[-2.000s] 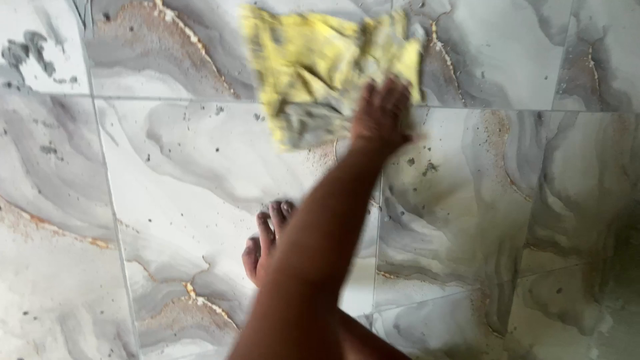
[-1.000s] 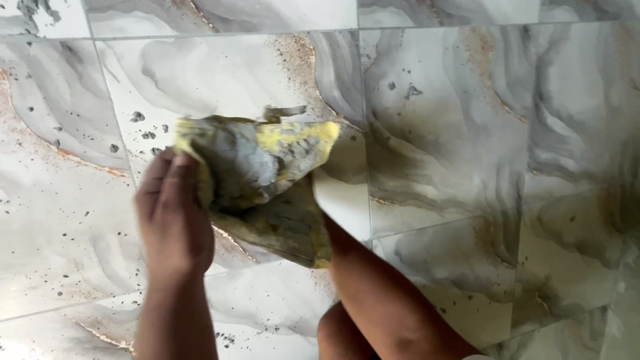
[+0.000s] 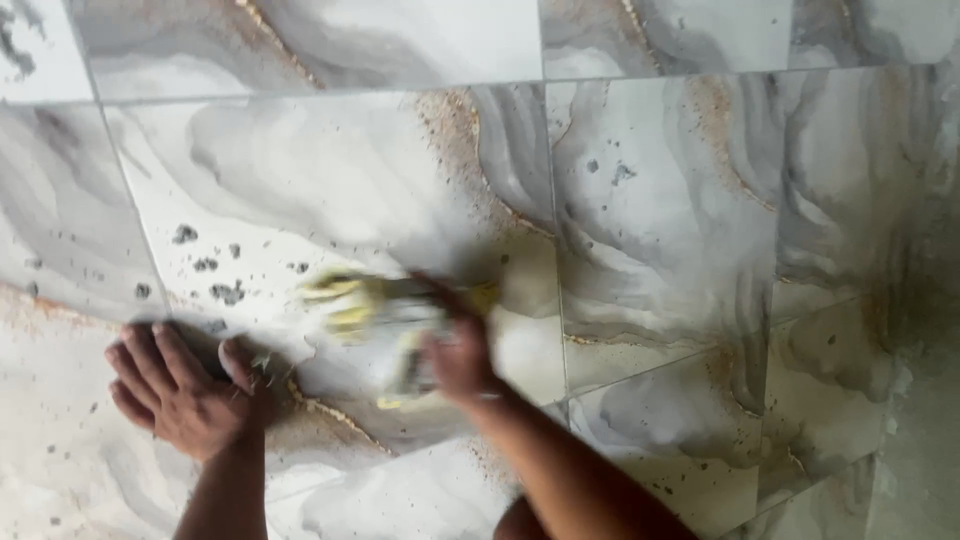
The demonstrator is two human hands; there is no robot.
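My left hand point(image 3: 184, 390) lies flat on the marble-patterned tile floor point(image 3: 337, 165), fingers spread, with nothing in it. To its right, my right hand point(image 3: 461, 345) presses on a crumpled yellow and grey cloth point(image 3: 375, 307), blurred by motion; its fingers are partly hidden in the blur, and the cloth lies against the tile under and beside them. Dark grey specks and lumps of dried residue point(image 3: 227, 292) dot the tile just above my left hand.
More grey spots point(image 3: 621, 174) mark a tile at the right, and a grey smear point(image 3: 15, 45) is at the top left corner. Thin joints divide the tiles. A rough grey surface point(image 3: 926, 435) borders them at the far right. Part of a knee or leg point(image 3: 521, 521) shows at the bottom edge.
A second ago both hands held the cloth up off the floor. My left hand has let go and rests on the tile; my right hand has the cloth down on the floor.
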